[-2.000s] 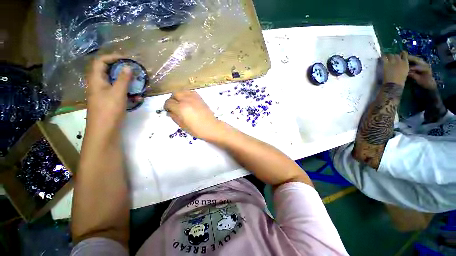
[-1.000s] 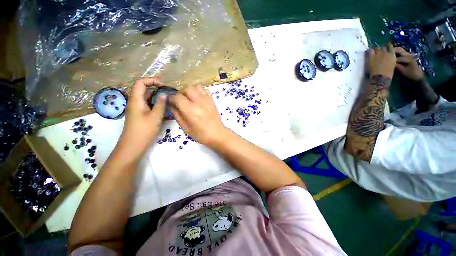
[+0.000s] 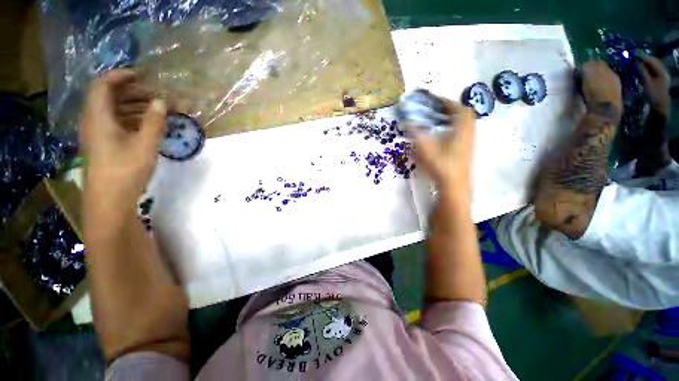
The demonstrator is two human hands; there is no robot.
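My right hand (image 3: pixel 447 141) holds a wheel-like disc (image 3: pixel 423 111), blurred, over the sheet near the loose purple bits (image 3: pixel 383 152). My left hand (image 3: pixel 126 123) is blurred, raised at the left with thumb and fingers apart, and holds nothing that I can see. Another disc (image 3: pixel 181 137) with a dark rim and a pale holed face lies just right of my left hand. More small purple bits (image 3: pixel 290 191) lie mid-sheet. Some dark small parts (image 3: pixel 147 212) show beside my left forearm, which hides others.
Three discs (image 3: pixel 508 86) sit on the right of the white sheet (image 3: pixel 335 231). A clear plastic bag (image 3: pixel 171 45) covers much of the yellow-brown board (image 3: pixel 320 67). An open carton (image 3: pixel 56 253) of dark shiny parts stands at lower left. A person's tattooed arm (image 3: pixel 577 175) reaches in at far right.
My hands were together on a disc at mid-sheet. My right hand has carried a disc to the right, and my left hand has moved left, above the other disc.
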